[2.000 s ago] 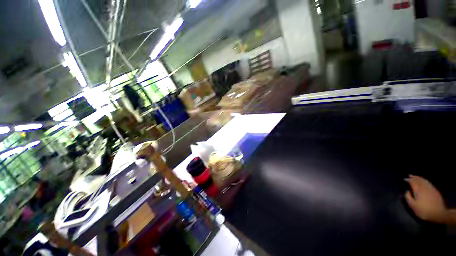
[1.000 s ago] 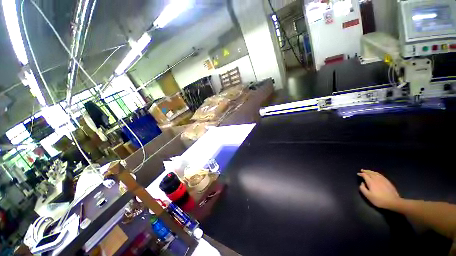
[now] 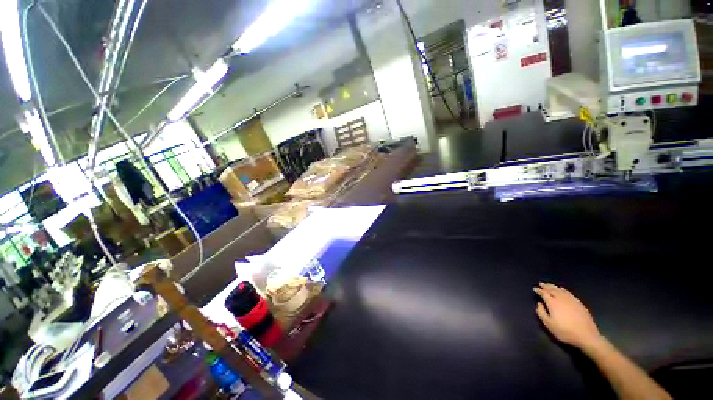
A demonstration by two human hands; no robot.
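Note:
My left hand rests palm down on the large glossy black table, right of the middle. It is empty, with its fingers slightly apart, and its forearm comes in from the lower right. My right hand is not in view. The template sewing machine, with a screen and coloured buttons, stands at the upper right over a long white rail. A bluish translucent plastic sheet lies under the rail.
A brown-edged shelf stands at the lower left, holding small items and bottles. A red and black bottle, a tan roll and white sheets lie along the table's left side. Wrapped packages lie behind.
The view has swung right, bringing the machine head and screen into the picture. My left hand appears farther left in the picture, still on the black table.

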